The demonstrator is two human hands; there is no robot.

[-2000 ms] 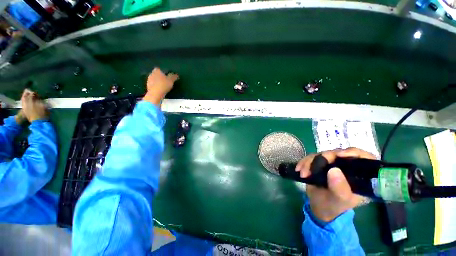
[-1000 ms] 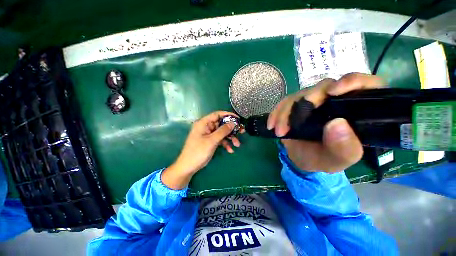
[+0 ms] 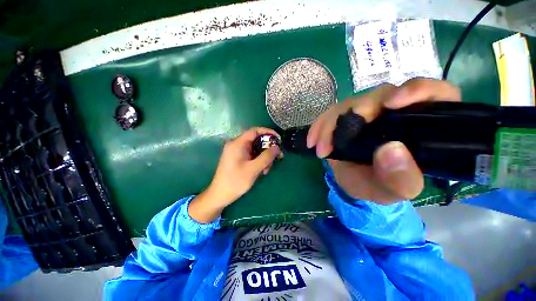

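Observation:
My left hand (image 3: 238, 167) holds a small dark round assembly (image 3: 267, 144) with silvery details between its fingertips. My right hand (image 3: 376, 144) grips a thick black electric screwdriver (image 3: 435, 138) with a green-and-white label, held level. The driver's dark nose (image 3: 295, 139) points left at the assembly, right against or very near it; contact and the bit tip cannot be made out. The round screw dish (image 3: 301, 93), full of silvery grains, lies just beyond the nose on the green mat.
Two similar round assemblies (image 3: 124, 101) stand on the mat at left. A black blister tray (image 3: 56, 170) lies at the left edge. Clear zip bags (image 3: 391, 53) lie beyond the dish, a white-and-yellow sheet (image 3: 515, 70) far right. A black cord (image 3: 461, 41) curves at upper right.
Since two seconds ago my left hand has come back from the conveyor and now holds an assembly at the driver nose. In the last second both hands shift only slightly.

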